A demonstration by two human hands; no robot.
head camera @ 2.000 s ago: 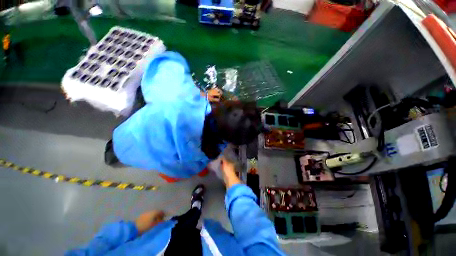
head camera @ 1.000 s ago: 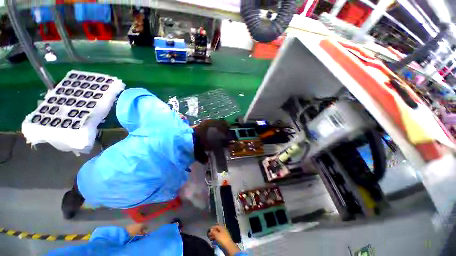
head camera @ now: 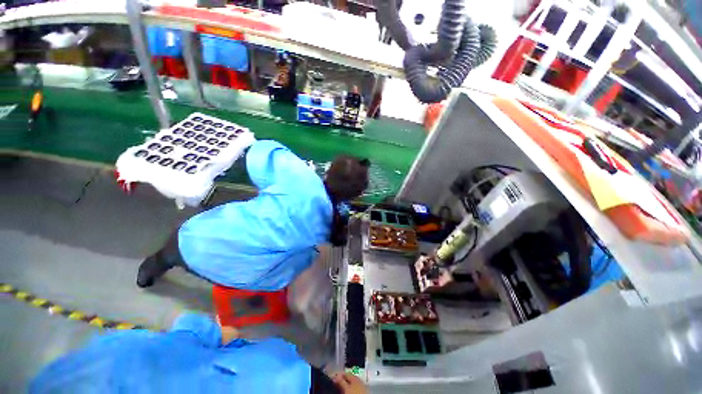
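Note:
My left hand shows only as a small part beyond my blue sleeve at the bottom; its fingers cannot be made out. My right hand is at the bottom edge, partly cut off, beside the near end of the machine bed. Whether either hand holds anything cannot be told. On the bed lie a near brown circuit board fixture with a green fixture beside it, and a farther brown fixture. The grey machine arm stands over a small pinkish fixture.
A person in a blue coat sits ahead on a red stool, leaning toward the bed. Beyond are a white tray of dark round parts, a green bench and a blue box. A black ribbed hose hangs above.
The view has risen and turned, showing more shelving and the machine's grey near panel. My right hand has dropped to the bottom edge. The seated person's head is now raised farther from the bed.

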